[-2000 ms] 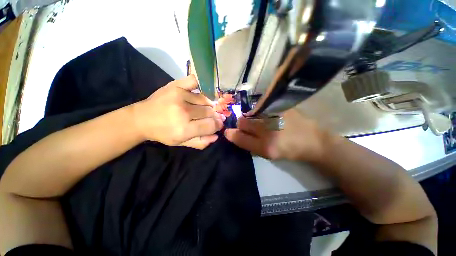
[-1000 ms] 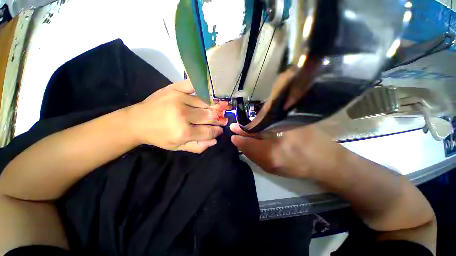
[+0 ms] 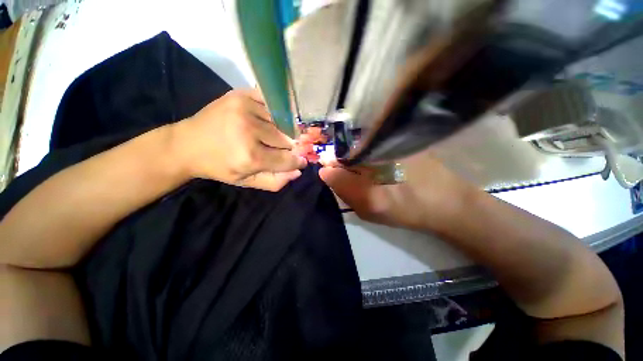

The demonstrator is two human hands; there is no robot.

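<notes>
A black cloth garment (image 3: 233, 261) lies on the white table left of the needle and hangs over the front edge toward my lap. My left hand (image 3: 243, 144) is on the cloth, its fingertips holding it beside the lit presser foot area (image 3: 326, 149). My right hand (image 3: 395, 190) is just right of the foot, thumb and fingertips pinching the cloth edge; the machine head hides part of it. An orange-red piece (image 3: 309, 144) sits left of the needle. The needle tip cannot be made out.
The blurred sewing machine head (image 3: 451, 77) fills the upper right. A green strip (image 3: 264, 60) stands left of the needle. A ribbed knob (image 3: 553, 113) is at the right. A ruler tape (image 3: 402, 292) runs along the table's front edge. A wooden edge is at the far left.
The view has shifted, so the machine head looks larger and more blurred. Both hands stay by the foot, still on the cloth. The cloth shows little change in shape.
</notes>
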